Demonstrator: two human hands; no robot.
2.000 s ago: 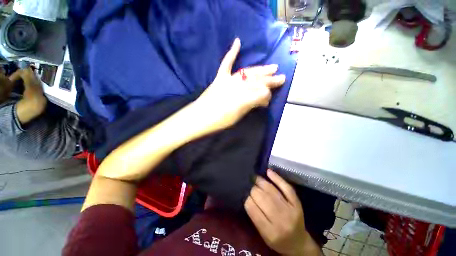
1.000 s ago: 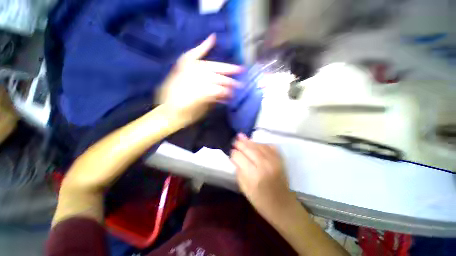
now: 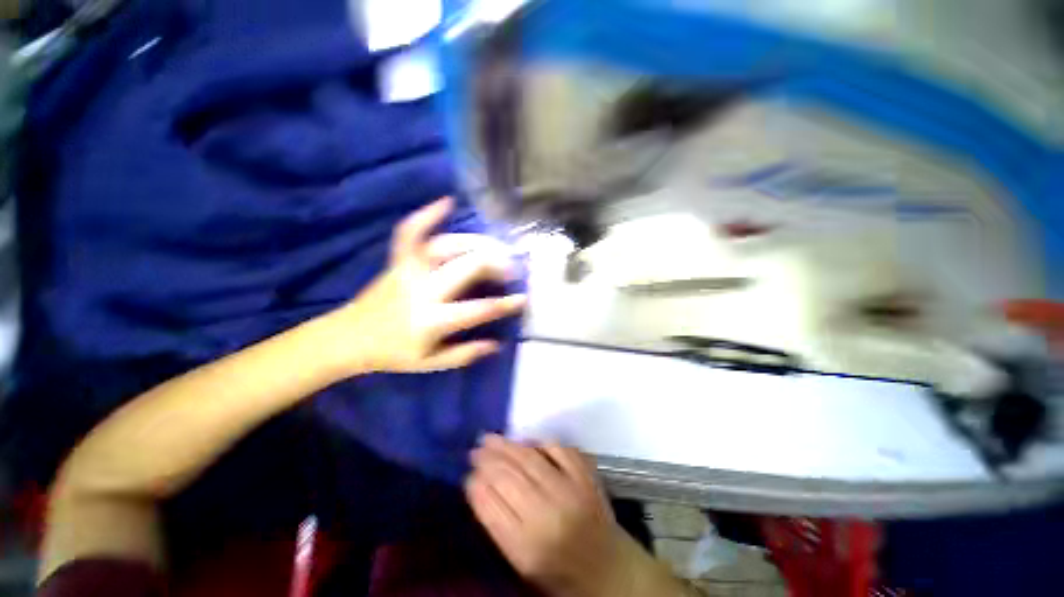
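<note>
The large blue garment cloth (image 3: 257,222) covers the left and middle of the view and hangs over the table's front edge. My left hand (image 3: 438,306) lies on it with fingers spread, near the cloth's right edge and just below the bright lamp spot. My right hand (image 3: 543,507) is at the table's front edge, its fingers closed on the cloth's lower right edge; the exact grip is partly hidden. The sewing machine head (image 3: 747,58), with a blue edge, arches over the top right. The needle area is blurred.
Black snips (image 3: 735,353) and thin tweezers (image 3: 688,285) lie on the white table (image 3: 700,420), right of the cloth. A dark object (image 3: 1015,418) is at the far right. A red basket (image 3: 823,554) stands below the table. White patches show at the cloth's top.
The view has shifted and shows more of the machine head. More blue cloth now lies under my left forearm and down to my right hand, where black cloth and table edge showed. Both hands remain at the cloth.
</note>
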